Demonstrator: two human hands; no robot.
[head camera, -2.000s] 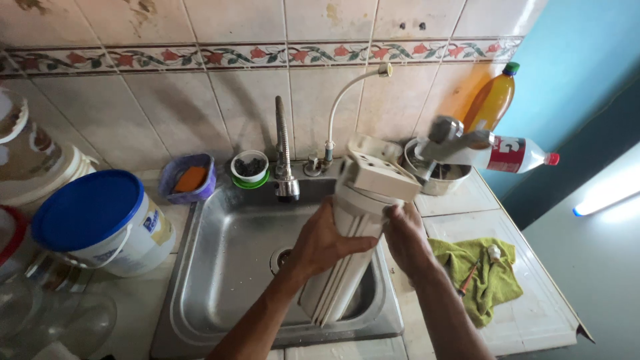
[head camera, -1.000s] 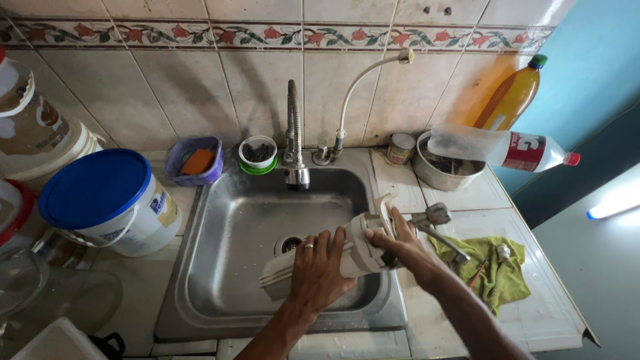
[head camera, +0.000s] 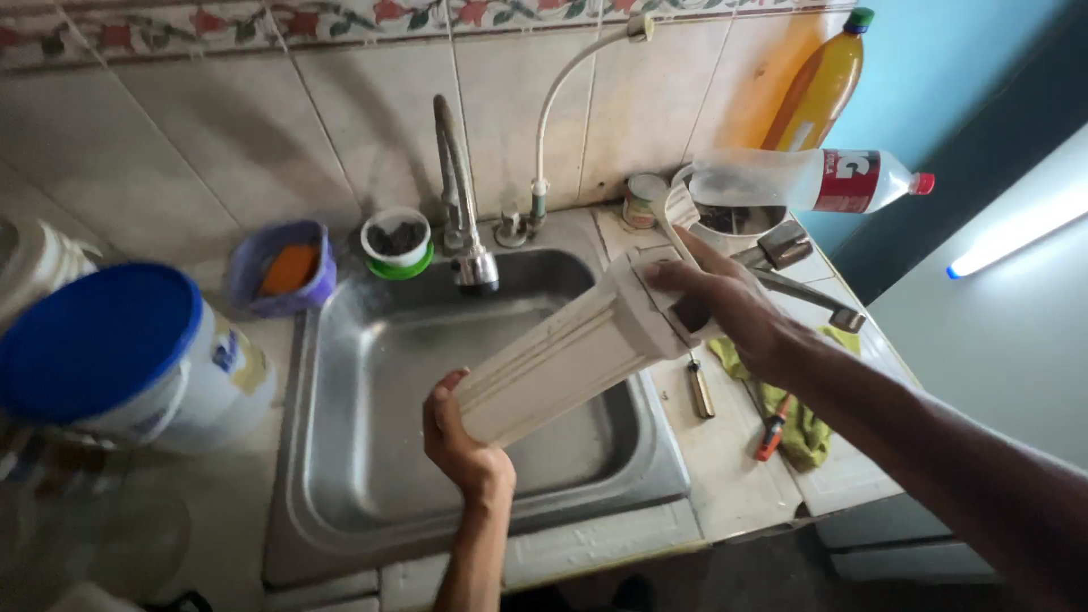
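Observation:
A white water filter housing (head camera: 552, 361) lies tilted over the steel sink (head camera: 399, 416), its lower end toward the left. My left hand (head camera: 463, 442) cups that lower end. At the upper end my right hand (head camera: 722, 297) grips the cap, with fingers partly hidden behind it. A chrome faucet fitting (head camera: 803, 289) with a spout sticks out to the right of this hand. The sink's own faucet (head camera: 467, 246) stands behind the basin, and a white flexible hose (head camera: 548, 110) rises beside it from a valve.
Right of the sink lie a screwdriver (head camera: 700, 389), an orange-handled tool (head camera: 772, 432) and a green cloth (head camera: 803, 425). Behind are a can (head camera: 643, 202), a metal pot (head camera: 769, 229) and two bottles. A purple tub (head camera: 280, 285), a white cup (head camera: 395, 240) and a blue-lidded bucket (head camera: 204, 391) stand left.
My left hand has moved from the housing's side to its lower end. The housing, upright two seconds ago, now slants strongly. The view has come closer to the sink.

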